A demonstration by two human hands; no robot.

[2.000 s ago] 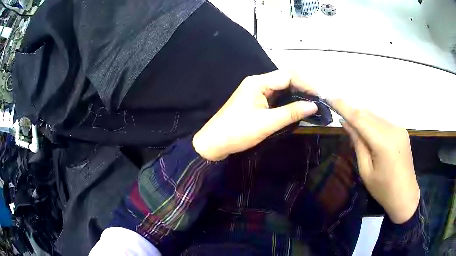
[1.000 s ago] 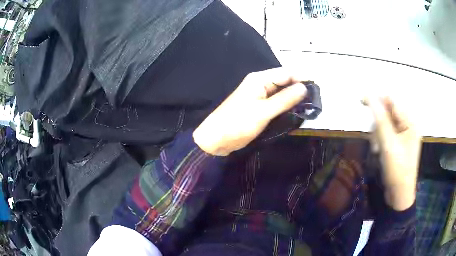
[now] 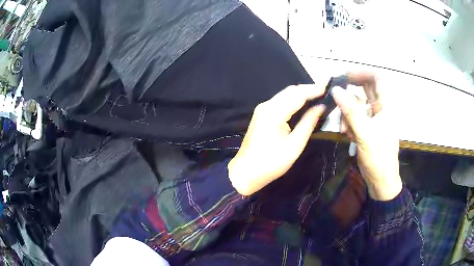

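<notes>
A large black garment (image 3: 223, 67) lies over the table's left part and hangs down towards the lap, with pale stitch lines on it. My left hand (image 3: 280, 135) pinches a narrow folded black strip (image 3: 325, 101) between thumb and fingers, just above the table's front edge. My right hand (image 3: 371, 135) is at the strip's other end, its thumb and fingers closed on it; its fingertips are blurred. A small pale tip shows below my right hand; I cannot tell what it is.
The white table (image 3: 426, 111) has a brown front edge. A metal needle plate (image 3: 337, 14) and a small round disc (image 3: 358, 23) lie at the top. Dark garment piles (image 3: 31, 182) and a white metal part (image 3: 31, 117) are at the left.
My right hand has come back from the right onto the strip, which no longer shows as an open loop. My left hand has shifted slightly right and down in the picture. The view has shifted slightly.
</notes>
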